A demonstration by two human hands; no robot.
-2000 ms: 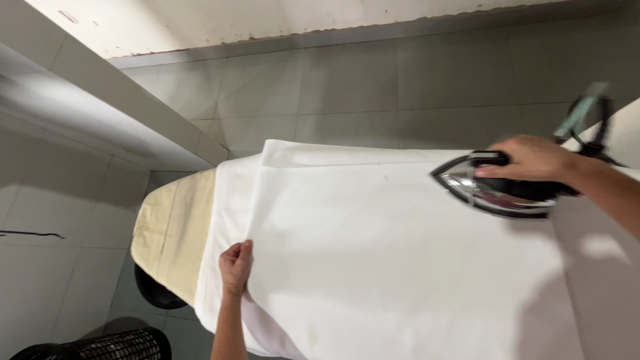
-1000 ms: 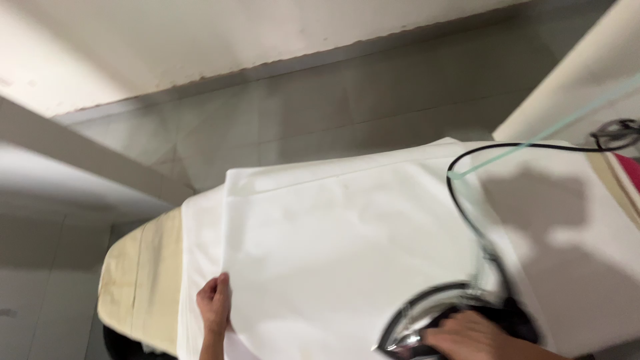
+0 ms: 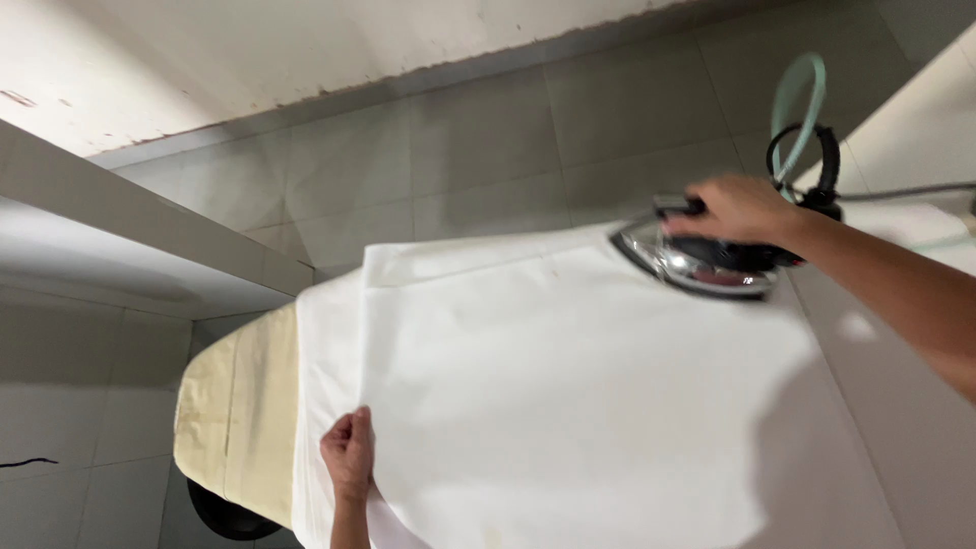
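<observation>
A white cloth [image 3: 579, 381] lies folded over an ironing board with a beige cover [image 3: 240, 404], which shows at the left end. At the cloth's left folded edge, my left hand [image 3: 351, 450] pinches the fabric between its closed fingers. My right hand [image 3: 736, 210] is closed round the handle of a black and silver steam iron [image 3: 701, 267]. The iron is by the far edge of the cloth, its tip pointing left; blur hides whether its soleplate touches the fabric. A pale green hose [image 3: 816, 99] and a black cord rise behind the iron.
Beyond the board are a grey tiled floor [image 3: 488, 168] and a wall with chipped paint [image 3: 267, 53]. A white ledge [image 3: 137, 221] runs close to the board's left end. A black round container [image 3: 229, 518] sits beneath that end, and a white surface [image 3: 915, 130] stands at the right.
My right hand has moved the iron from the near side of the cloth to its far edge since one second ago. My left hand remains at the cloth's left edge.
</observation>
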